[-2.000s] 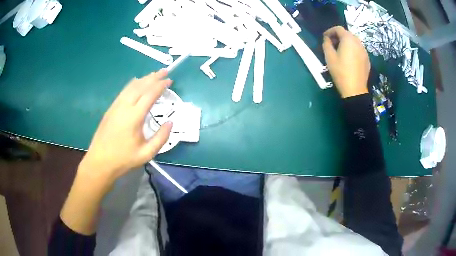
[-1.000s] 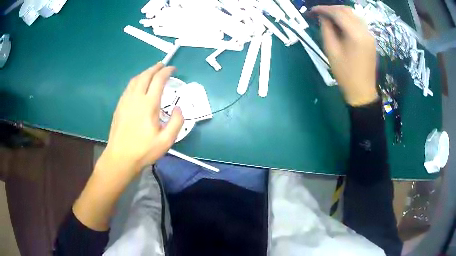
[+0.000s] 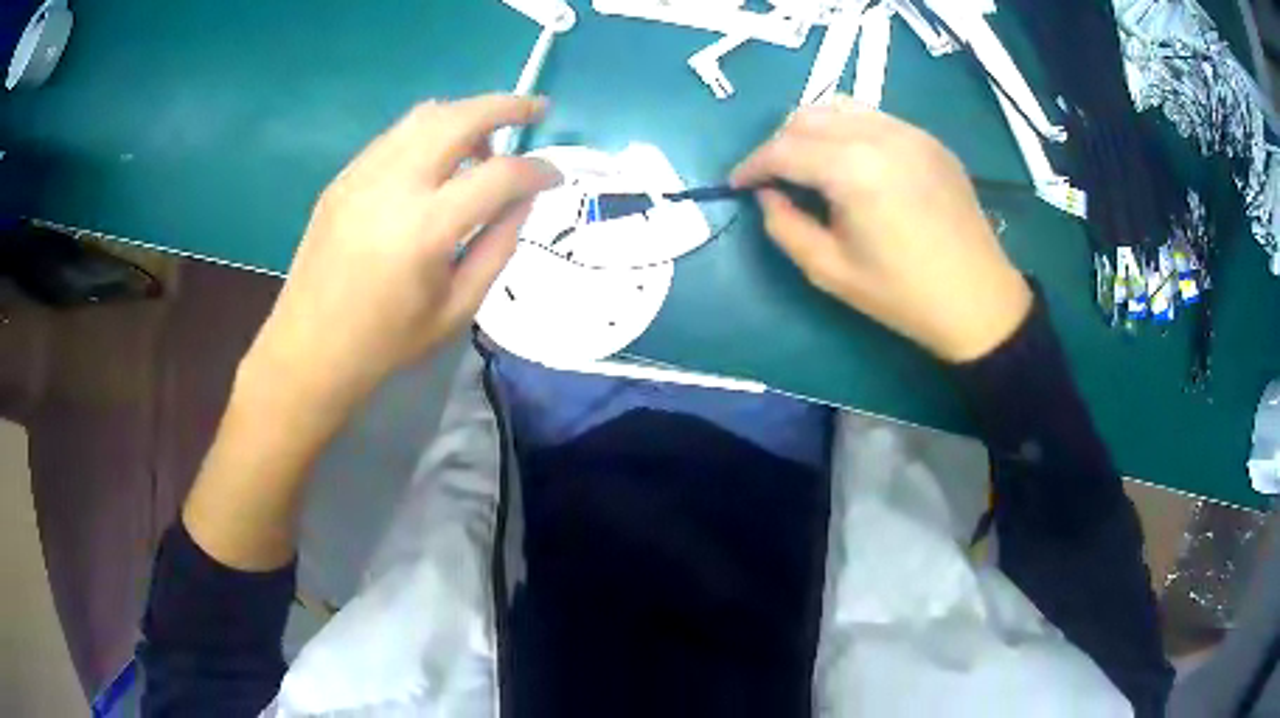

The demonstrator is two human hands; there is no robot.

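Note:
The white round housing (image 3: 590,309) lies at the bench's near edge, with its squarish projection toward the far side. White antenna arms stick out from it, one (image 3: 681,375) to the right along the edge and one (image 3: 528,84) to the far side. My left hand (image 3: 407,225) is at the housing's left, its fingertips on the arm and housing rim. My right hand (image 3: 870,211) pinches a black antenna cable (image 3: 702,194) over the housing's right side. A thin black wire loops across the housing. A dark piece with a blue edge shows inside the projection.
White antenna arms (image 3: 828,56) are piled at the far middle. A sheaf of black cables (image 3: 1123,154) with silver, blue and yellow ends lies at right, beside narrow whitish-silver parts (image 3: 1221,84). A white shell (image 3: 1268,438) is at the right edge, a white housing (image 3: 40,45) at far left.
My right hand has come from the cable sheaf to the housing with a black cable. The housing has turned, its projection now facing away. The view has shifted, so the bench items sit differently.

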